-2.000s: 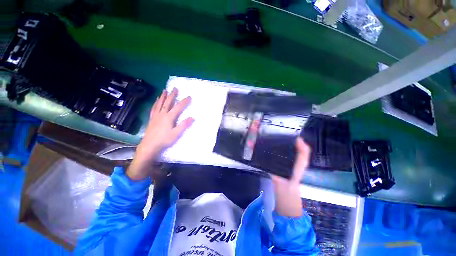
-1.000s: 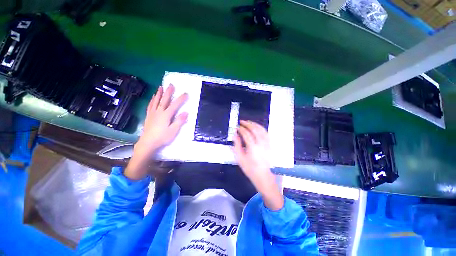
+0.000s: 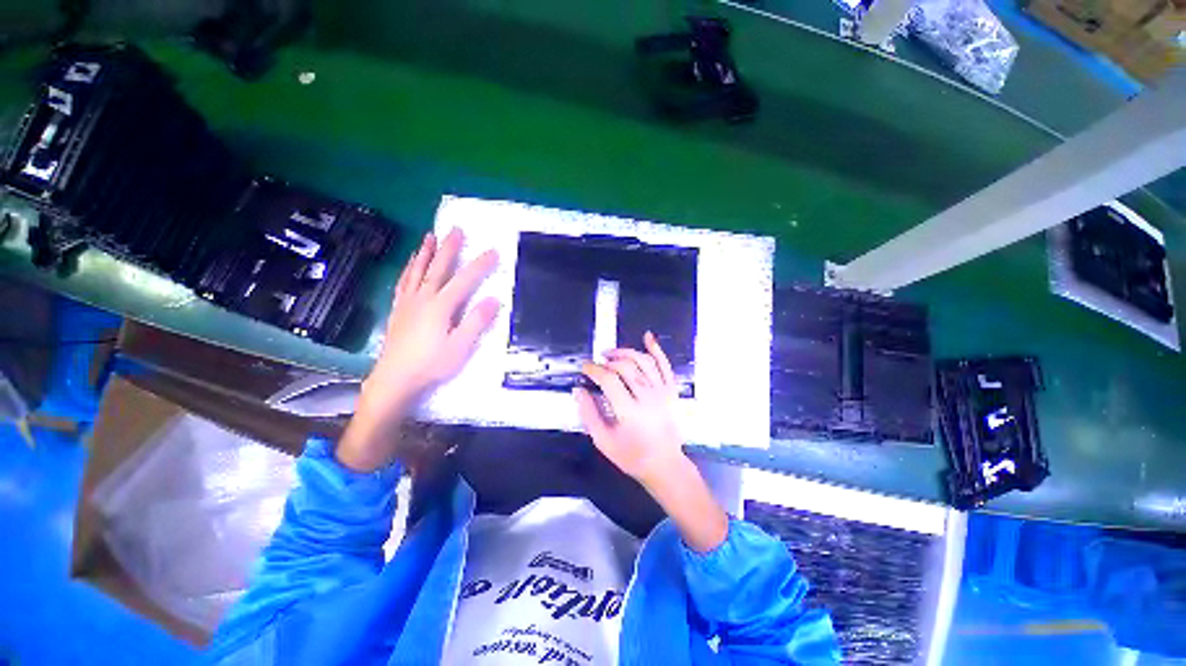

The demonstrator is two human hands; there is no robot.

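A black slotted panel (image 3: 559, 293) lies flat on a white protective sheet (image 3: 735, 338) in front of me; its central slot shows the pale sheet beneath. My left hand (image 3: 436, 312) lies flat with fingers spread on the sheet, left of the panel. It holds nothing. My right hand (image 3: 633, 403) is over the panel's near edge, just below the slot, with fingers bent. Whether its fingertips pinch something small is hidden.
A ribbed black panel (image 3: 852, 364) and a black bracket frame (image 3: 991, 429) lie to the right. Stacked bracket frames (image 3: 293, 260) stand left. A white post (image 3: 1027, 189) slants in at right. Small black parts (image 3: 709, 72) lie at the back. An open carton (image 3: 182, 507) is lower left.
The slotted panel, tilted in my right hand two seconds ago, now lies flat on the sheet. Over the last second my right hand has moved slightly nearer to me, to the panel's near edge.
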